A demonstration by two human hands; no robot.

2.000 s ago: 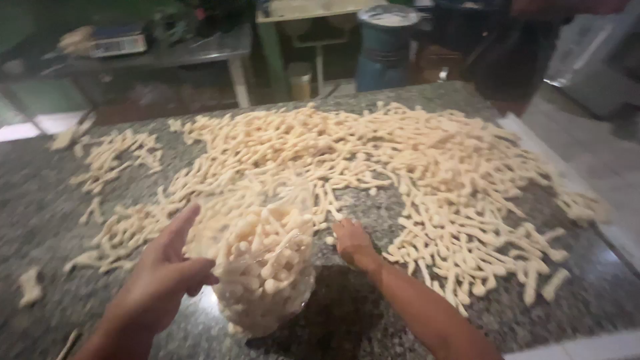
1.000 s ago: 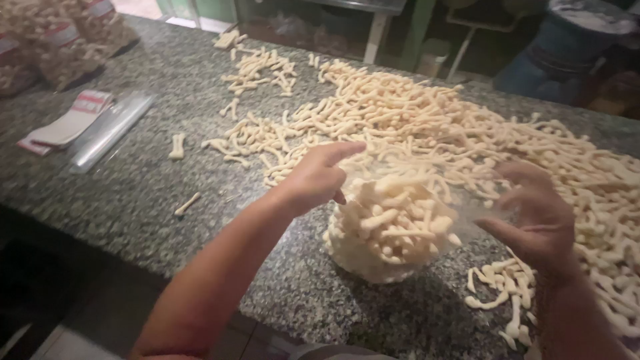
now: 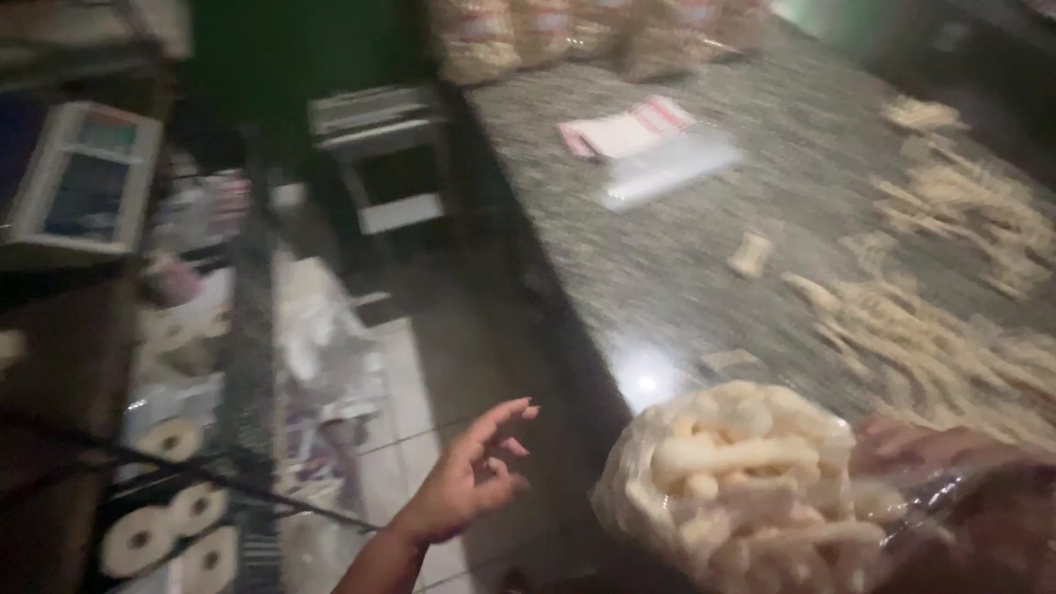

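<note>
A clear plastic bag (image 3: 742,487) full of pale stick-shaped snacks sits at the near edge of the granite table, its open top facing me. My right hand (image 3: 957,487), blurred and partly behind the plastic, grips the bag's right side. My left hand (image 3: 470,470) is off to the left over the floor, fingers apart and bent, with nothing in it. Loose snack sticks (image 3: 924,346) lie on the table beyond the bag. Farther back are a flat clear plastic sheet or bag (image 3: 672,169) and a folded white and red piece (image 3: 631,128).
Several filled bags (image 3: 569,33) stand at the table's far end. On the left, a shelf holds several rolls (image 3: 169,437) and plastic packaging (image 3: 198,206), beside a framed, box-like object (image 3: 87,177). A small stool or stand (image 3: 384,157) is on the floor. Thin dark bars cross the lower left.
The view has swung far left. My left hand has left the bag's side and is over the floor. My right hand, apart from the bag one second ago, now holds it.
</note>
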